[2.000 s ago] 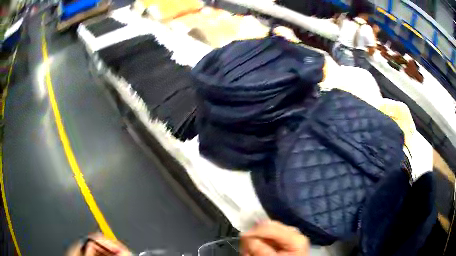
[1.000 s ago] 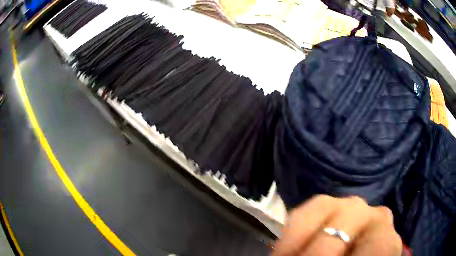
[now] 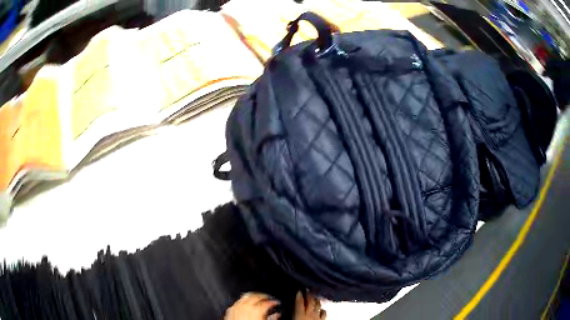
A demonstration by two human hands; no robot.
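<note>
A dark navy quilted backpack [image 3: 312, 162] lies on the white table, front face up, with its top carry handle [image 3: 322, 28] pointing away from me. Two long dark bands run down its front, and a small light mark shows near its top right. Bare fingers [image 3: 253, 307] show at the bottom edge below the bag, and more fingers [image 3: 310, 307] show just right of them. Something dark lies between them. They are cut off by the frame, so I cannot tell whether one hand or both are there, or what they hold.
More navy bags [image 3: 500, 119] lie to the right of the backpack. Thin black strips [image 3: 137, 281] lie in a row at lower left. Stacks of cream and orange sheets [image 3: 137, 81] line the far side. Grey floor with a yellow line [image 3: 509, 250] is at lower right.
The view has swung to the right, and the backpack now fills the centre. The ringed hand seen large at the bottom is now reduced to small fingers at the bottom edge.
</note>
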